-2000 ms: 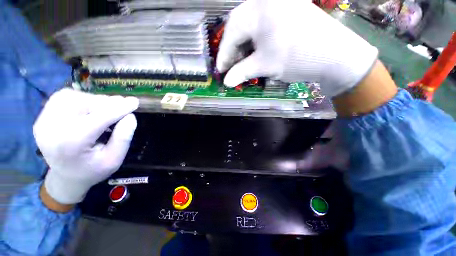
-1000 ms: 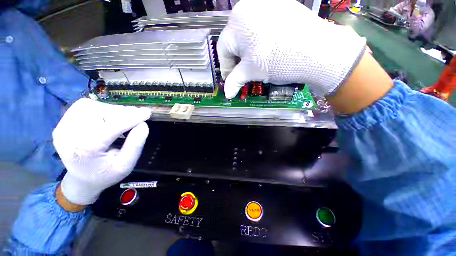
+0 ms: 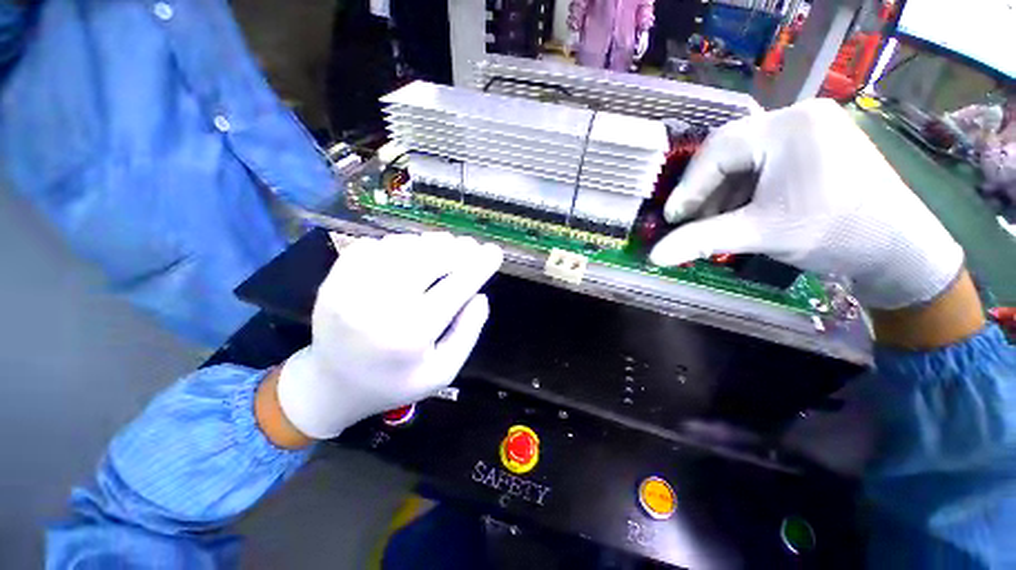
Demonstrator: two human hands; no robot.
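Observation:
A green circuit board (image 3: pixel 501 228) lies on the black-sided test fixture (image 3: pixel 691 362). Long silver heat sinks (image 3: pixel 524 139) stand on the board, with copper-red wound parts behind my right fingers. My right hand (image 3: pixel 824 200), in a white knit glove, is at the right half of the board, thumb and fingers apart around a spot beside the heat sink; whether it grips a part is hidden. My left hand (image 3: pixel 390 328), gloved, is half curled in front of the board's left part, holding nothing visible. A cream two-hole block (image 3: pixel 566 265) sits on the fixture's front edge.
Below is the black panel with a red SAFETY button (image 3: pixel 519 449), an orange button (image 3: pixel 656 497) and a green button (image 3: pixel 798 534). A person in a blue smock (image 3: pixel 167 145) stands at the left. A green bench (image 3: pixel 936 178) and a white screen (image 3: pixel 969 33) are at the right.
The view has turned, so the fixture and board appear further right and tilted. My right thumb and fingers appear more spread. My left hand stays by the front edge. More background shows.

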